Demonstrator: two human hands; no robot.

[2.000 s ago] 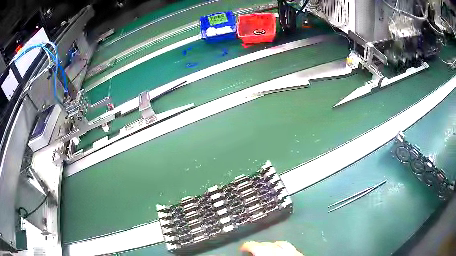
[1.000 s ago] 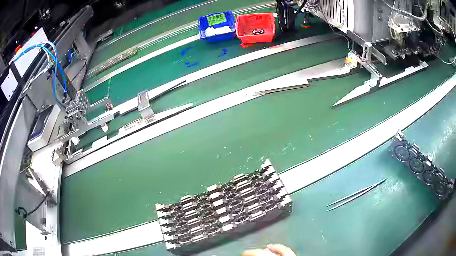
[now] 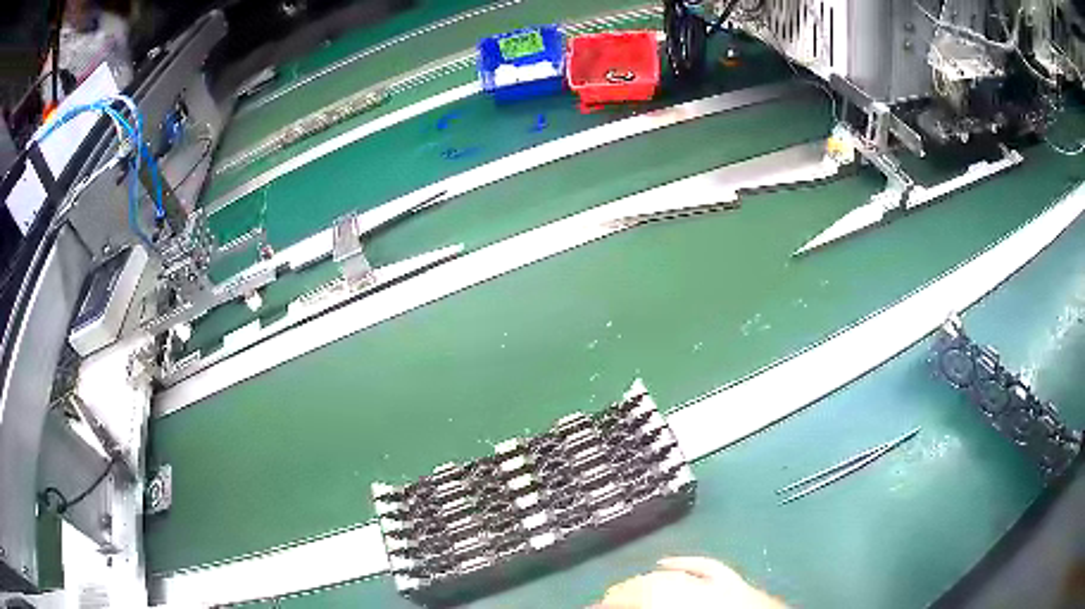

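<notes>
A ribbed dark-and-silver block of stacked fixtures (image 3: 532, 494) lies at near centre, across the near pale guide rail. My right hand (image 3: 684, 585), by its place most likely the right, is cut off by the bottom edge just below and right of the stack, apart from it. Only a blurred bare part shows, so its fingers and any hold are hidden. My left hand is out of the picture. Thin silver tweezers (image 3: 848, 465) lie right of the stack. A dark openwork fixture with rings (image 3: 1005, 395) lies at the right edge.
A blue bin (image 3: 521, 66) and a red bin (image 3: 613, 68) stand on the far side. Silver stop brackets (image 3: 345, 256) are at left, a machine head (image 3: 875, 54) at upper right. A long bar (image 3: 327, 119) lies along a far rail. A person shows at upper left.
My hand shows a little larger at the bottom edge. The bar on the far rail has moved right. A small metal part has appeared at the belt's left edge. The stack and tweezers have not moved.
</notes>
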